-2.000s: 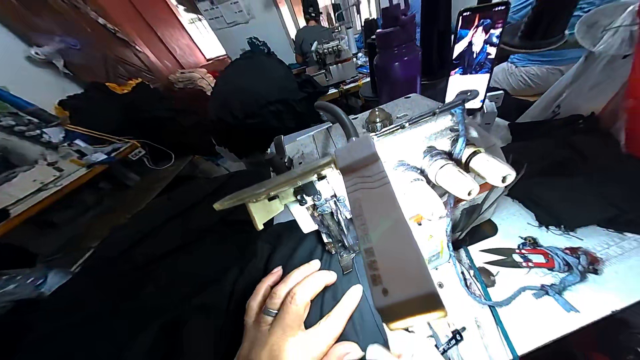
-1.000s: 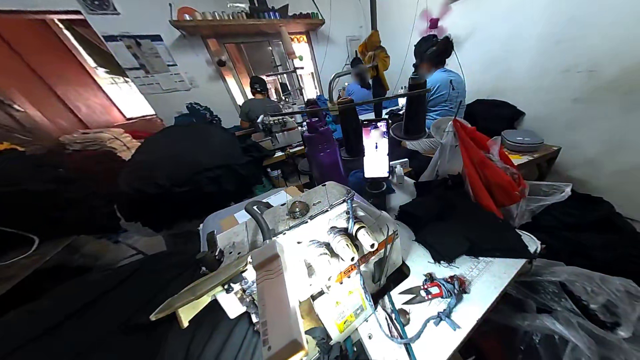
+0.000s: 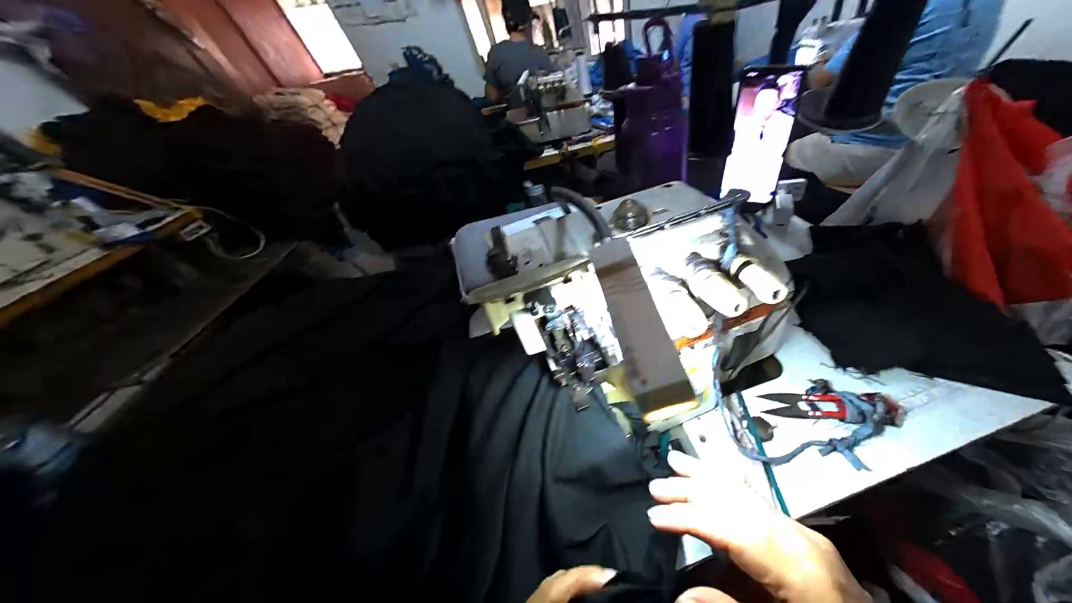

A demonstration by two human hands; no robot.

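An overlock sewing machine (image 3: 645,327) stands on the white table with its lamp lit. Black fabric (image 3: 519,469) lies in folds in front of and left of its presser foot (image 3: 579,394). At the bottom edge, only part of my left hand (image 3: 574,584) shows, against a dark bunch of the fabric; its grip is hidden. My right hand (image 3: 745,528) is just right of it, below the machine, fingers extended and apart, the thumb partly cut off by the frame. Red-handled thread snips (image 3: 825,407), wrapped in cloth strips, lie on the table at right.
Behind the machine are a phone (image 3: 762,134) with a lit screen, a purple bottle (image 3: 653,126) and dark thread cones (image 3: 712,92). Black cloth (image 3: 904,310) and a red bag (image 3: 997,193) are at right. Another table (image 3: 92,251) stands left. A person (image 3: 515,59) sits farther back.
Two seconds ago a hand lay spread on the fabric before the presser foot; one second ago no hand showed. Now both hands are at the bottom edge. The view swung up, then back down.
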